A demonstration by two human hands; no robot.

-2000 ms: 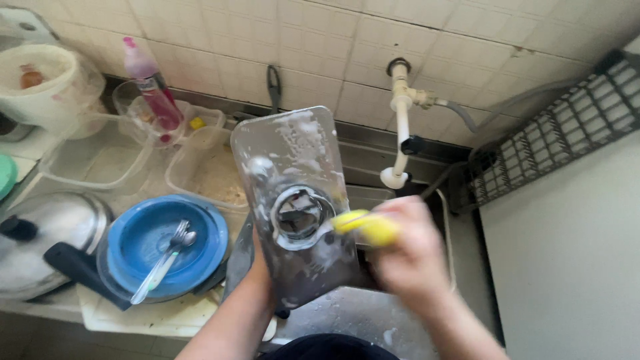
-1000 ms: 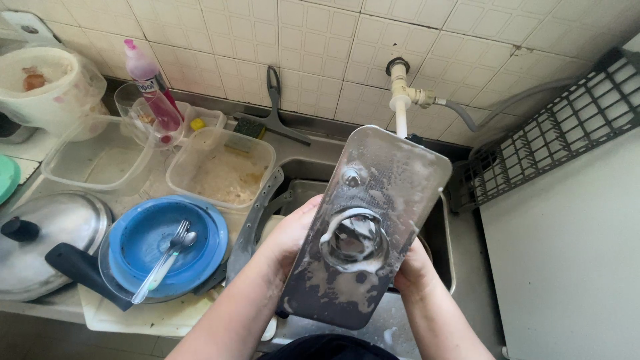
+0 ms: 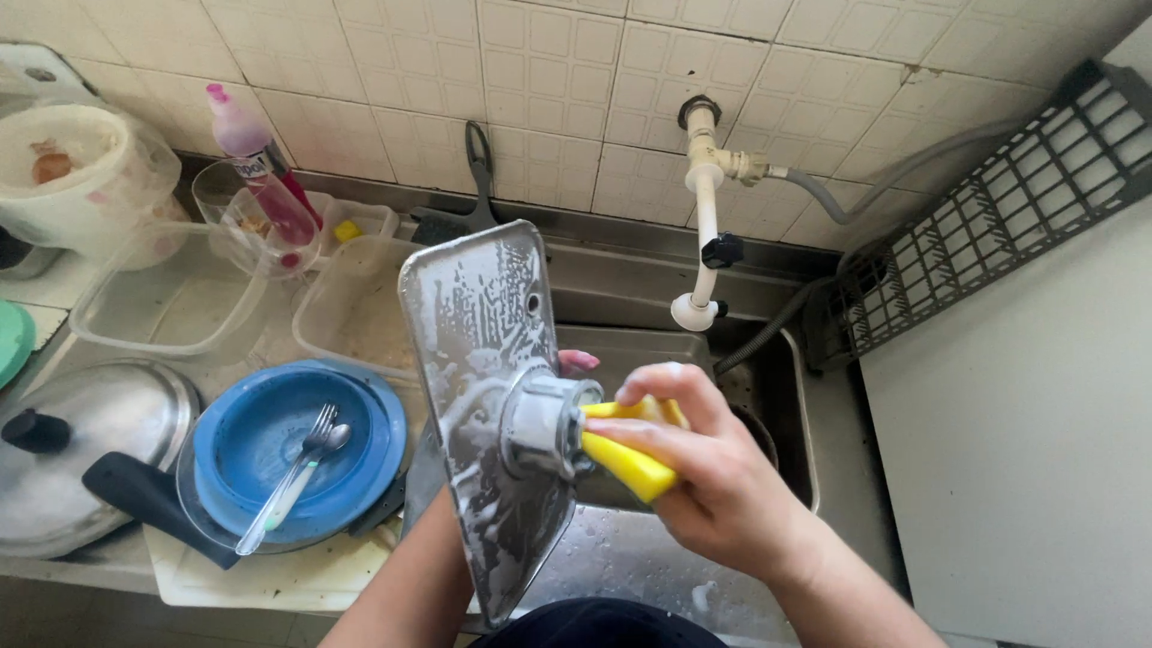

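A soapy rectangular metal plate with a round raised collar [image 3: 486, 360] is tilted on edge over the sink [image 3: 630, 351]. My left hand [image 3: 577, 361] supports it from behind; only some fingertips show past its right edge, the rest being hidden. My right hand [image 3: 720, 468] pinches a folded yellow sponge [image 3: 637, 459] against the open end of the collar. White suds cover the plate's face and some of my right fingers.
Left of the sink are blue bowls [image 3: 211, 423] with a fork and spoon, a pot lid [image 3: 108, 432], clear plastic tubs [image 3: 162, 337] and a pink soap bottle [image 3: 270, 193]. A white faucet [image 3: 708, 225] hangs over the basin; a black rack [image 3: 999, 216] stands right.
The plate has turned from facing the camera to nearly edge-on and moved left. My right hand has left its edge and now has the yellow sponge at the collar.
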